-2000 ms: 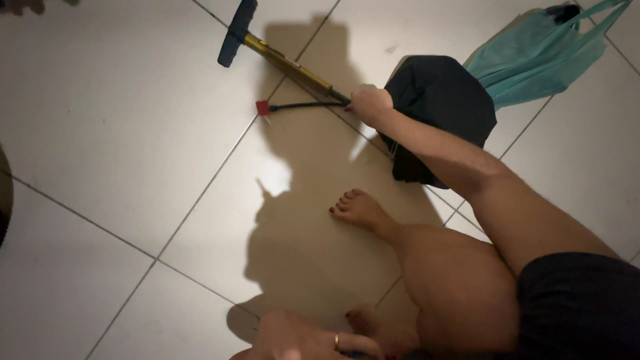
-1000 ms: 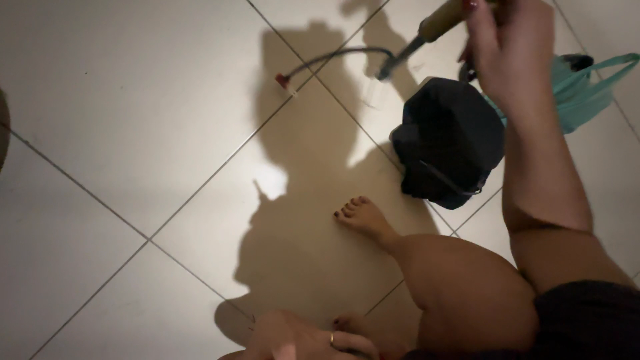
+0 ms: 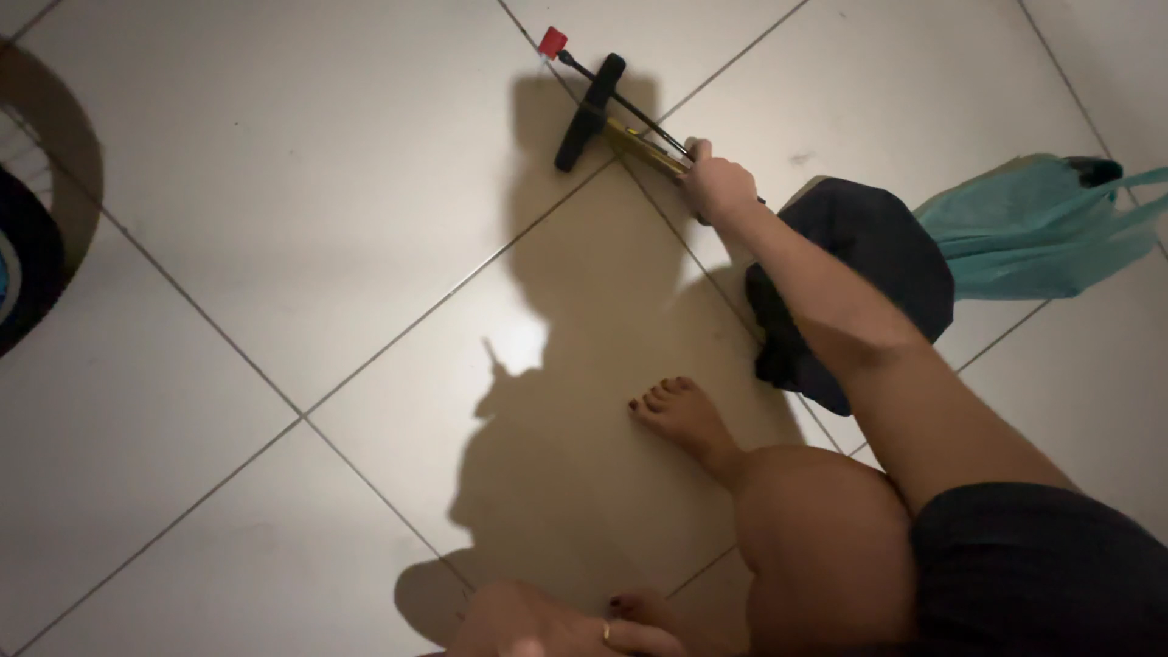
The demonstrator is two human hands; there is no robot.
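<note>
My right hand [image 3: 721, 187] reaches out over the floor, closed around a hand air pump [image 3: 646, 151] with a gold-coloured barrel. The pump's black T-handle [image 3: 590, 112] points away toward the upper left. A thin black hose [image 3: 652, 123] runs from the same hand past the handle, ending near a red fitting [image 3: 553, 42]. My left hand [image 3: 566, 630], with a ring on one finger, lies low at the bottom edge beside a bare foot; its fingers are partly cut off, and whether it holds anything is hidden.
A dark fabric bag [image 3: 858, 246] lies under and beside my right forearm. Behind it is a teal bag [image 3: 1013, 237] with handles. Part of a wheel with a black tyre [image 3: 32, 246] enters at the left edge. My bare foot [image 3: 684, 420] is on the tiled floor [image 3: 274, 301].
My right hand has come down and left from the upper right with the pump. The T-handle, out of view a second ago, shows again, and the hose is now straight instead of curved.
</note>
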